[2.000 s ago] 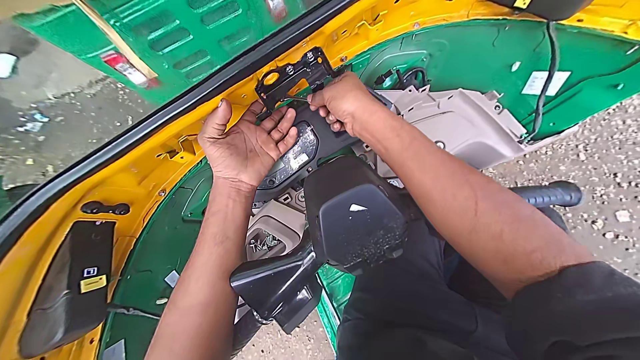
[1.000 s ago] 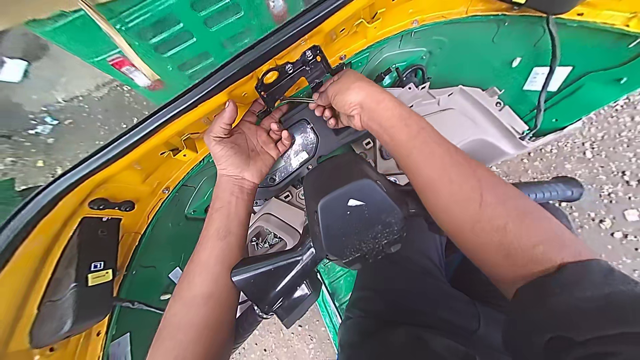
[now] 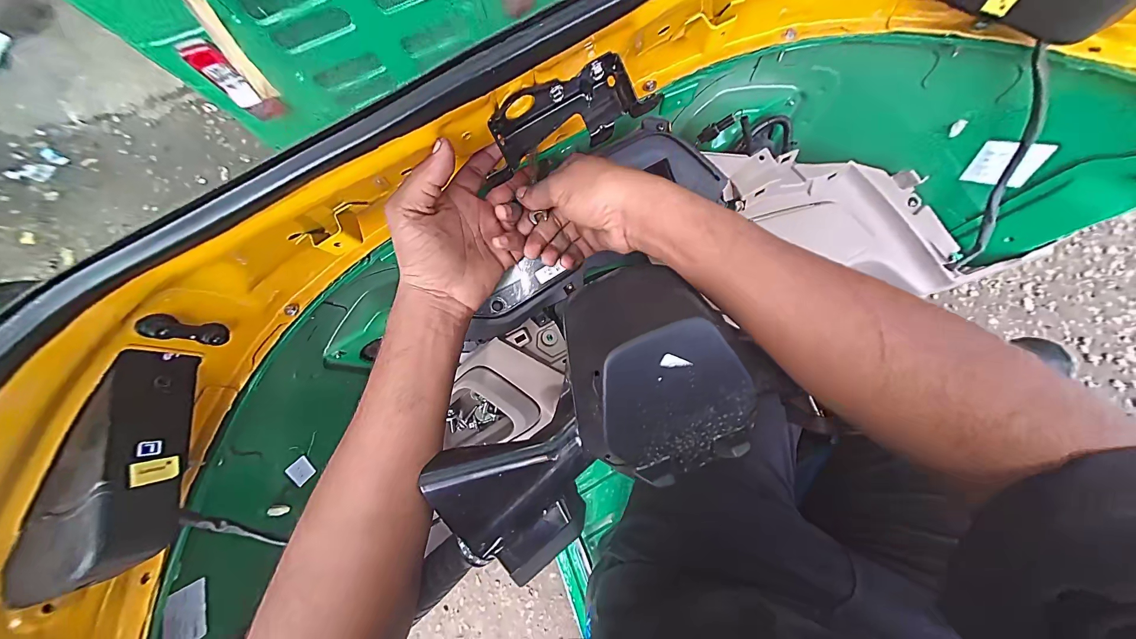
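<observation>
My left hand [image 3: 453, 231], palm up with the thumb apart, has its fingertips just below a black metal bracket [image 3: 568, 105] fixed on the yellow frame. My right hand [image 3: 581, 209] meets those fingertips from the right, its fingers curled and pinching something small and thin, perhaps a wire; the fingers hide most of it. Under both hands lies the instrument cluster [image 3: 524, 288], partly covered. Closer to me is the black handlebar housing [image 3: 679, 386] with a white mark on top.
A beige dashboard panel [image 3: 843, 213] lies right of the cluster. Small metal hardware sits in a beige recess [image 3: 479, 408]. A black lever-side housing [image 3: 506, 497] juts out at lower left. The black-edged yellow frame [image 3: 266, 293] curves along the left; a black cable [image 3: 1016, 160] hangs at right.
My right hand has moved left and down from beside the bracket to my left fingertips. The thin wires visible between my hands one second ago are now mostly hidden.
</observation>
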